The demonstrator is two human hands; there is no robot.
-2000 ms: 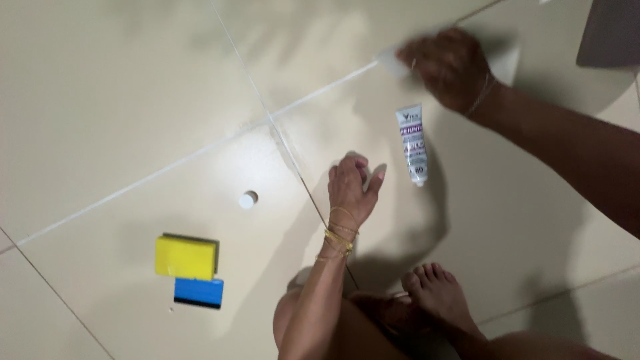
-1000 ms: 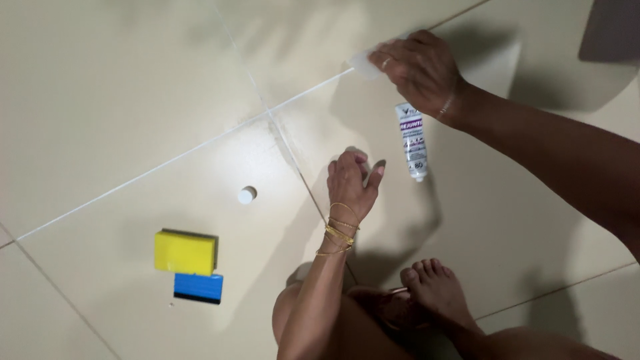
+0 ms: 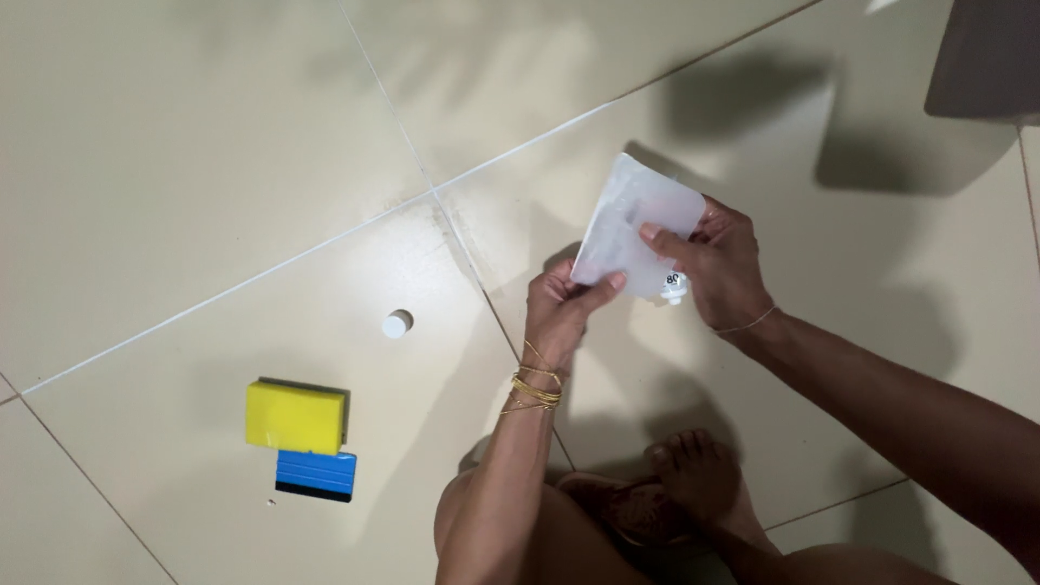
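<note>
Both of my hands hold a translucent white plastic spreader sheet (image 3: 621, 211) above the floor tiles. My left hand (image 3: 569, 301) pinches its lower left corner, thumb on top. My right hand (image 3: 719, 260) grips its right side, thumb pressed on its face, where whitish smears show. Behind the sheet is a grout tube, mostly hidden; only its nozzle end (image 3: 673, 288) shows below the edge. White grout (image 3: 317, 252) lines the joint running from the lower left to the upper middle, and its upper right stretch is brown.
A white round cap (image 3: 397, 324) lies on the tile left of my hands. Farther lower left, a yellow sponge block (image 3: 294, 417) touches a blue squeegee with a black edge (image 3: 315, 475). My feet are at the bottom, near a flip-flop (image 3: 634, 508). A dark flat object (image 3: 987, 61) occupies the upper right corner.
My right hand has come down from the upper joint with the sheet. My left hand has moved from near the floor up and right, and now grips the sheet's corner.
</note>
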